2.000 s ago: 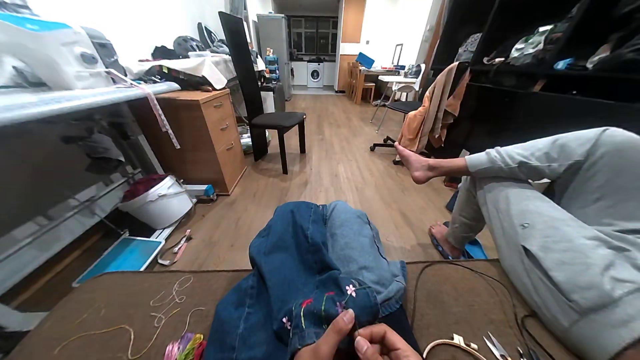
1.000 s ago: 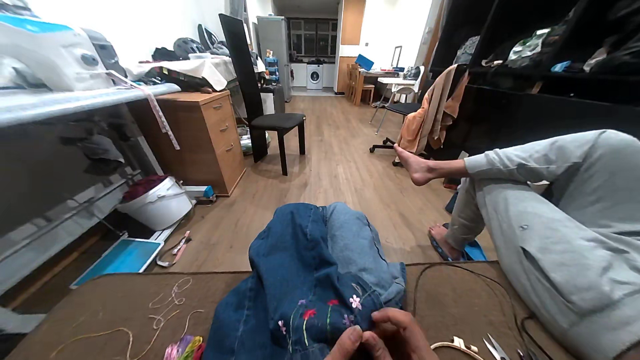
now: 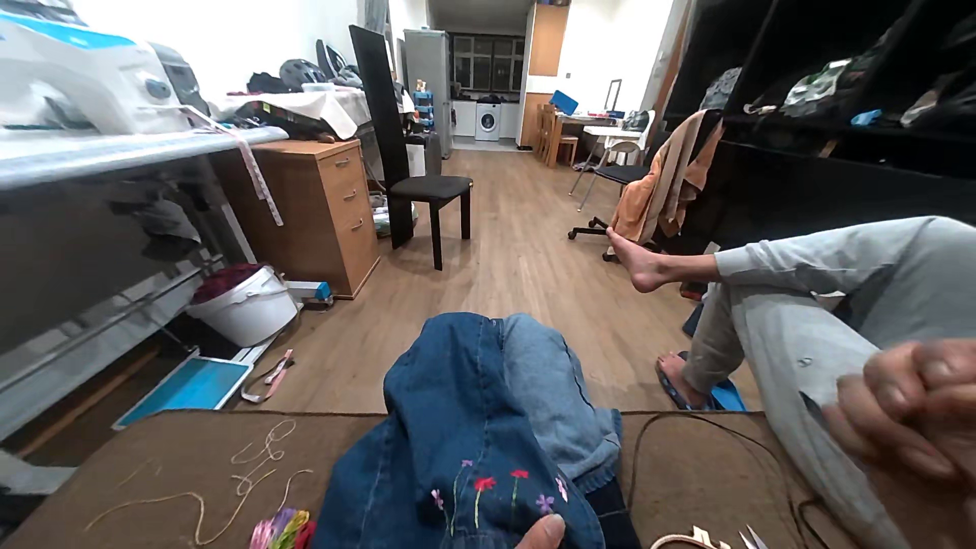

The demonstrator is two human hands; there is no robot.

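Note:
Blue denim cloth [image 3: 457,396], embroidered with small red, pink and purple flowers [image 3: 485,484], lies across my lap. At its lower edge, the thumb of my left hand [image 3: 543,531] presses on the denim beside a purple flower; the other fingers are hidden. My right hand [image 3: 907,412] is raised at the far right, blurred, its fingers curled together; whether it holds a needle or thread cannot be seen. Below it are scissors tips [image 3: 753,537] and part of an embroidery hoop [image 3: 679,540]. Skeins of coloured floss [image 3: 284,529] and loose beige thread [image 3: 200,507] lie to the left.
A person's crossed legs in grey trousers [image 3: 816,320] are close on the right. A dark cord [image 3: 705,419] crosses the brown seat cover [image 3: 366,427]. Beyond stand a white bucket [image 3: 248,309], a wooden drawer unit [image 3: 328,206] and a black chair [image 3: 431,187].
My right hand has moved from the embroidered denim up and out to the far right. My left thumb remains at the cloth's lower edge.

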